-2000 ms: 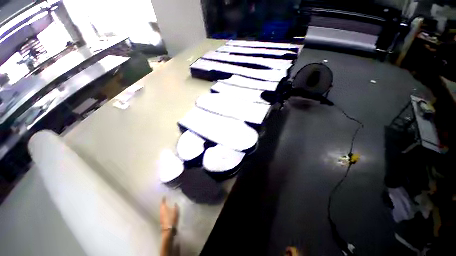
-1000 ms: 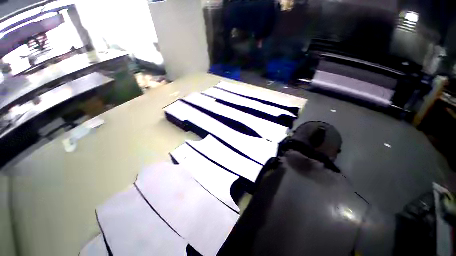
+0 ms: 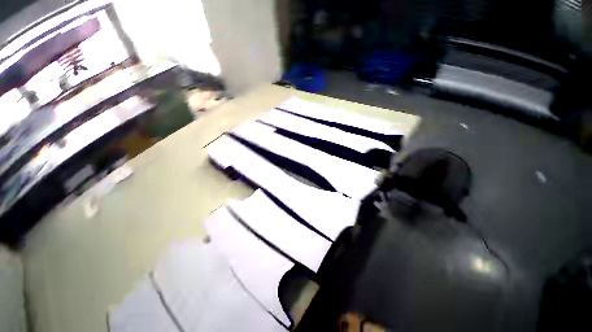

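Long dark stacks of cut panels topped with white paper marker pieces [image 3: 311, 152] lie in a row at the far end of the pale cutting table [image 3: 123, 220]. Wider white-topped stacks [image 3: 282, 227] lie nearer, and large pale paper tops [image 3: 195, 285] fill the bottom of the view, partly cut off and blurred. Dark gaps and layered edges show between the pieces. Neither of my hands is in the picture.
A black floor fan [image 3: 435, 178] stands right of the table, its cord on the grey floor [image 3: 506, 188]. A machine with a pale roll [image 3: 496, 87] stands at the back right. Blue items [image 3: 305, 78] lie behind the table. Other tables [image 3: 97, 130] stand at left.
Since the earliest frame, the view has come nearer to the panel stacks. The hand at the bottom, the large paper roll and the rounded pieces have left the picture.
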